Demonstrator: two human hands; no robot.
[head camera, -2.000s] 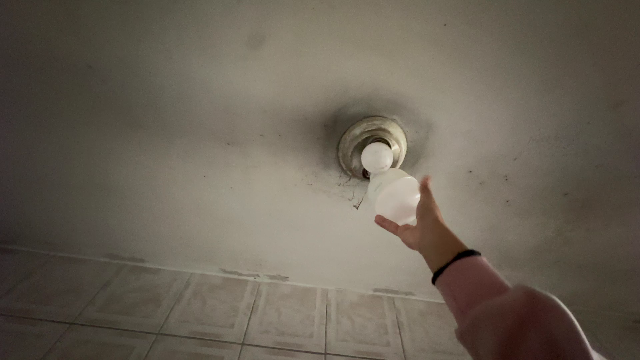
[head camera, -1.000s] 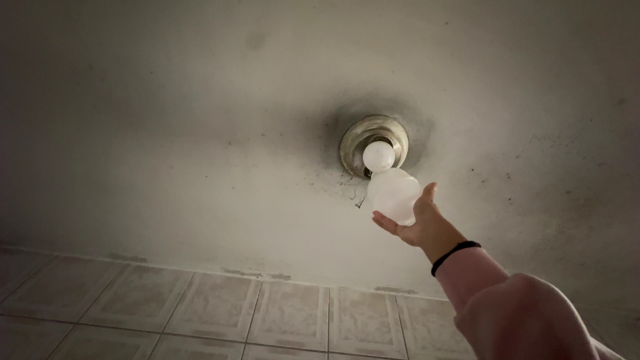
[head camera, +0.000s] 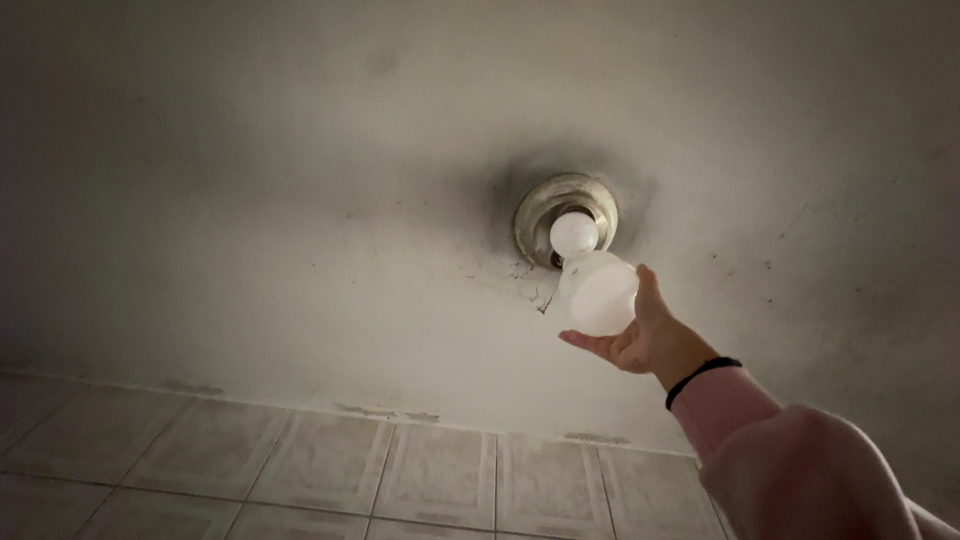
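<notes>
From the lower right, my right hand (head camera: 637, 341) reaches up in a pink sleeve, with a black band at the wrist. It holds a frosted white globe lampshade (head camera: 604, 298) between its spread digits. The shade's narrower, clearer end points up and left, close beside a round white light bulb (head camera: 574, 235). That bulb sits in a round, stained ceiling lamp base (head camera: 530, 217). I cannot tell whether shade and bulb touch. A dark opening shows at the lower edge of the base, behind the bulb. My left hand is out of view.
Dark stains surround the lamp base on the pale ceiling (head camera: 315, 315). Cracked, flaking paint lies just below the base. Along the bottom runs a tiled wall (head camera: 442, 472), with chipped patches where it meets the ceiling.
</notes>
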